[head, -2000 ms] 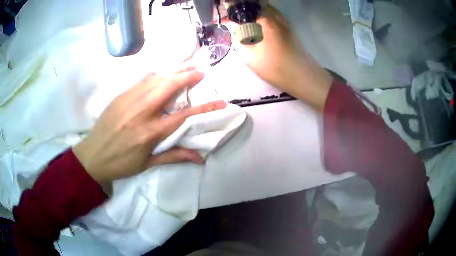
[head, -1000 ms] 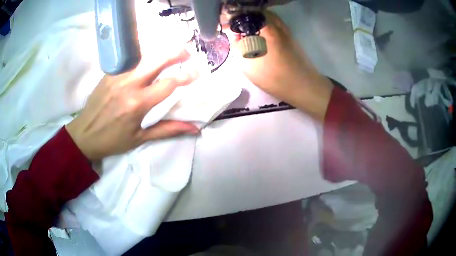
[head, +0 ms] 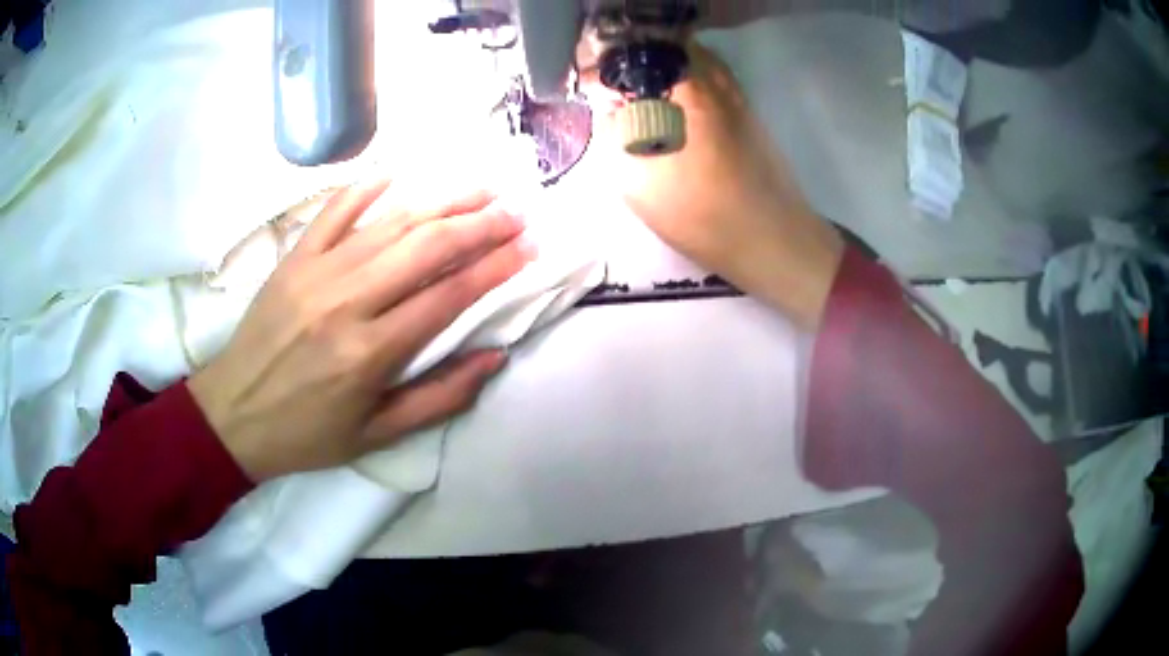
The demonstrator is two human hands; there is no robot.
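My left hand (head: 346, 320) lies palm down on white cloth (head: 513, 308), fingers toward the needle, with a fold of cloth between thumb and fingers. The presser foot and needle area (head: 526, 122) is washed out by bright light, beside a round shiny metal guide (head: 562, 135). My right hand (head: 705, 180) reaches behind the tension knob (head: 651, 126) at the right of the needle; its fingertips are hidden by the machine and glare, so I cannot tell what they touch. The cloth heap (head: 90, 192) spreads at left.
A blue-grey rounded bar (head: 326, 83) hangs left of the needle. A banded bundle of printed strips (head: 936, 128) lies upper right. A dark scissors-shaped tool (head: 1015, 365) and a container with whitish scraps (head: 1105, 320) are far right. The pale table's curved front edge (head: 615, 532) borders a dark gap.
Compared with one second ago, my left hand is slightly lower and flatter on the cloth, and the hanging cloth has shifted left. My right hand stays behind the knob. The camera view has shifted slightly.
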